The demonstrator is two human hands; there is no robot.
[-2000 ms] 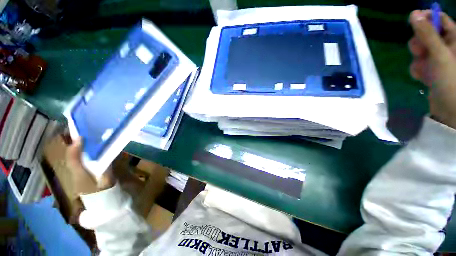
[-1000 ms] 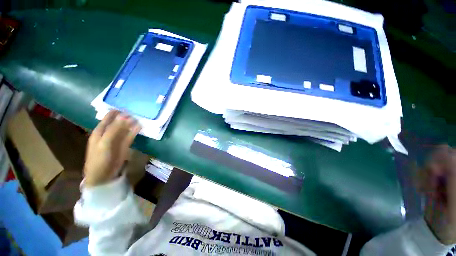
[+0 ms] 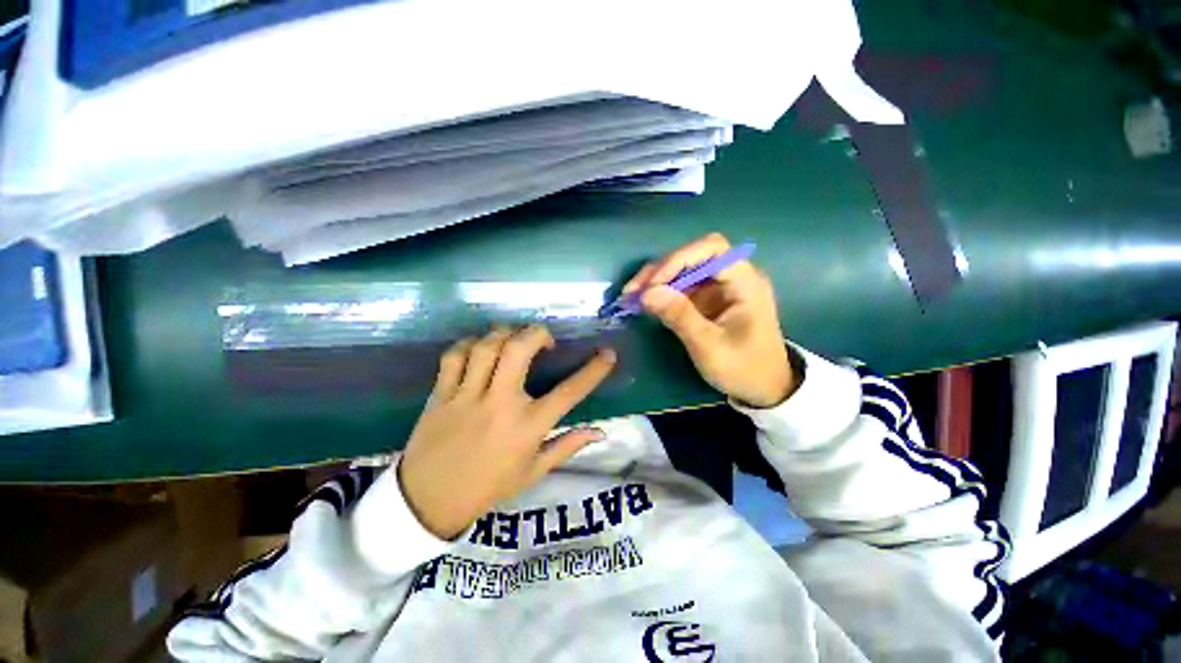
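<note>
My right hand (image 3: 728, 324) holds the purple tweezers (image 3: 706, 267) with their tip down at the right end of the shiny liner strip (image 3: 324, 315). My left hand (image 3: 499, 421) is bare and spread flat, its fingertips on the dark strip (image 3: 304, 373) and the liner's lower edge; it holds nothing. Whether a small piece is at the tweezer tip cannot be told. The stack of covers (image 3: 492, 162), white sheets with a blue cover (image 3: 143, 33) on top, is at the upper left, cut off by the picture's edge.
The second stack's blue cover (image 3: 29, 304) shows at the left edge. Another dark strip (image 3: 907, 214) lies on the green bench (image 3: 777, 194) at right. Below the bench's front edge are cardboard boxes (image 3: 65, 570) at left and a white frame (image 3: 1101, 427) at right.
The left hand first set a blue cover on the left stack, then came to the strips. The right hand came in from the right with the tweezers. The view turned toward the right.
</note>
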